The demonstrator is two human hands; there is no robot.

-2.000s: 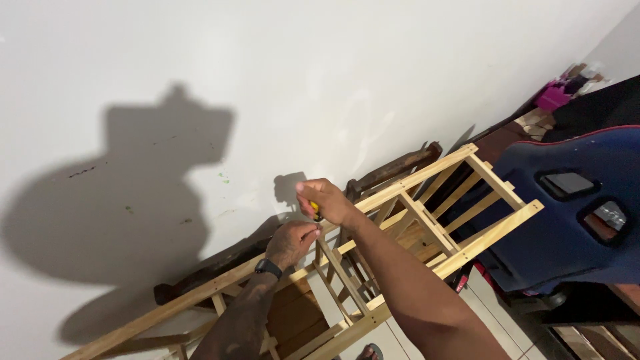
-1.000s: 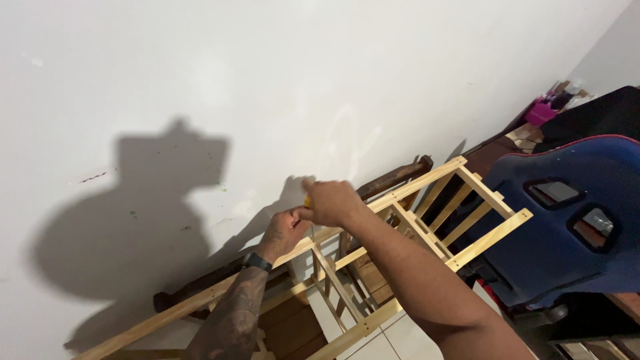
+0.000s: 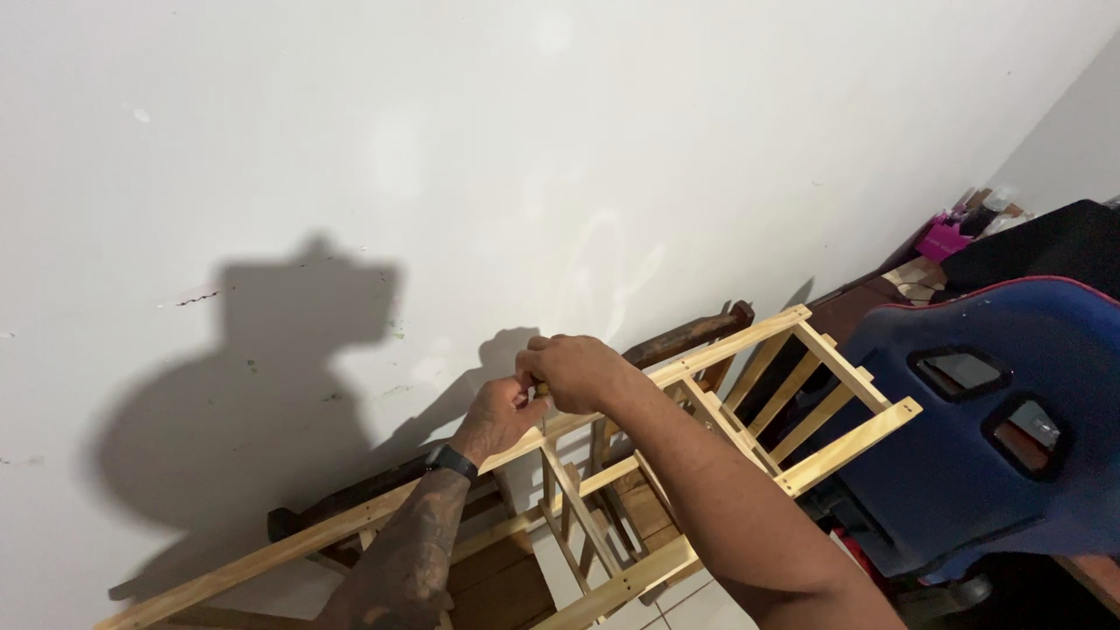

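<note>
A light wooden slatted frame [image 3: 752, 341] runs diagonally from the lower left to the right centre. Above its long rail near the wall, my right hand [image 3: 573, 372] is closed on a small yellow-handled tool [image 3: 542, 388], mostly hidden by the fingers; its kind cannot be told. My left hand [image 3: 500, 416], with a dark watch [image 3: 452, 462] on the wrist, meets the right hand at the same spot. Its fingertips are bunched at the lower part of the tool, just over the rail, and what they pinch is hidden.
A white wall [image 3: 490, 175] rises behind the frame. Dark wooden chairs [image 3: 691, 337] stand between frame and wall. At the right is a blue gaming chair [image 3: 927, 437], with a pink box [image 3: 943, 238] beyond it. Pale floor tiles [image 3: 682, 604] show below.
My right hand has turned over the tool, covering more of its yellow handle than two seconds ago. Both hands stay together at the rail.
</note>
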